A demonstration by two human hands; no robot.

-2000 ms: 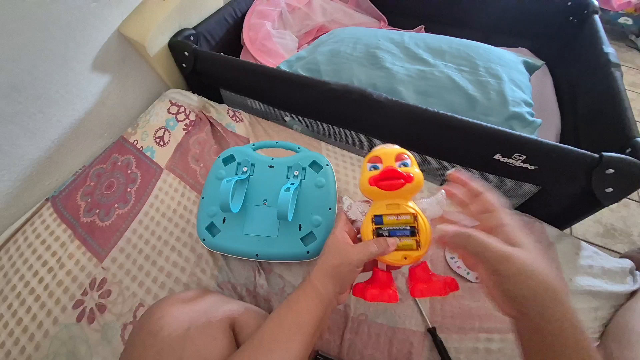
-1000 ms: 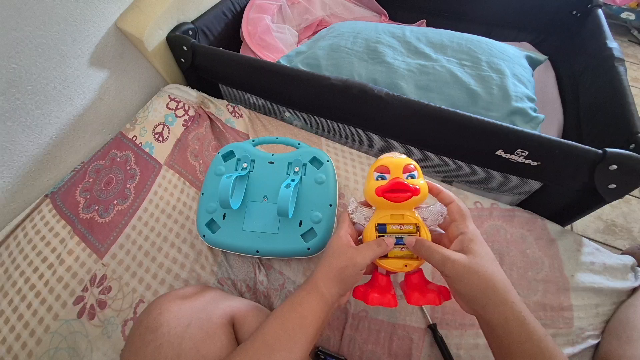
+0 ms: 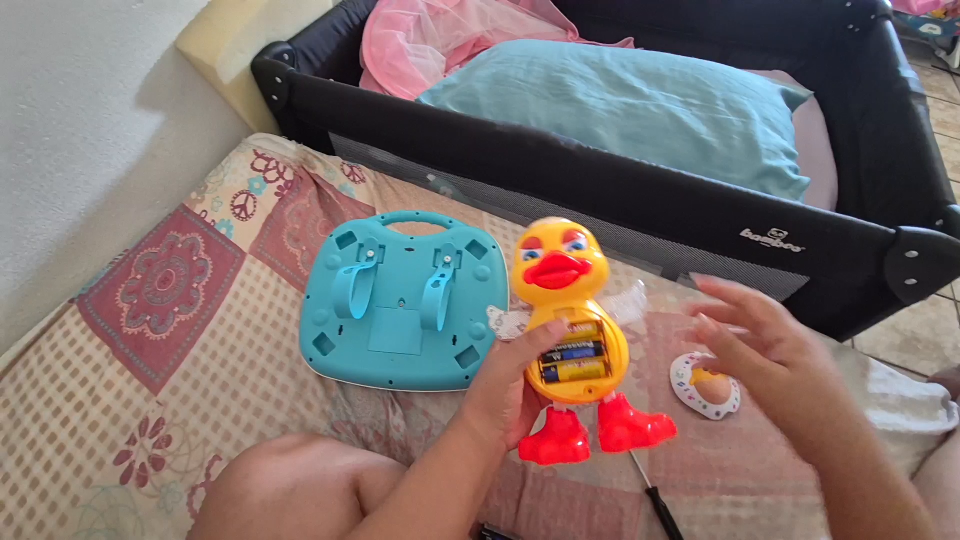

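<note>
My left hand (image 3: 517,375) holds a yellow plastic toy duck (image 3: 561,259) upright by the side of its body, the thumb at the edge of its uncovered battery bay. Several AA batteries (image 3: 576,351) lie side by side in that bay. The duck has red feet and whitish wings. My right hand (image 3: 765,352), blurred, is raised to the right of the duck, fingers apart and holding nothing. Below it lies a white printed cover (image 3: 682,386) with a yellow part, partly behind the fingers. A screwdriver with a black handle (image 3: 663,514) rests below the duck's feet.
A teal plastic toy case (image 3: 395,330) with two straps lies left of the duck on the patterned bedsheet (image 3: 247,360). A small black object (image 3: 495,532) shows at the bottom edge. Behind stands a black travel cot (image 3: 525,139) with a blue pillow (image 3: 637,112) inside.
One second ago both my hands were on the duck, thumbs at the batteries. My right hand has since come off it and moved right. The duck now tilts slightly.
</note>
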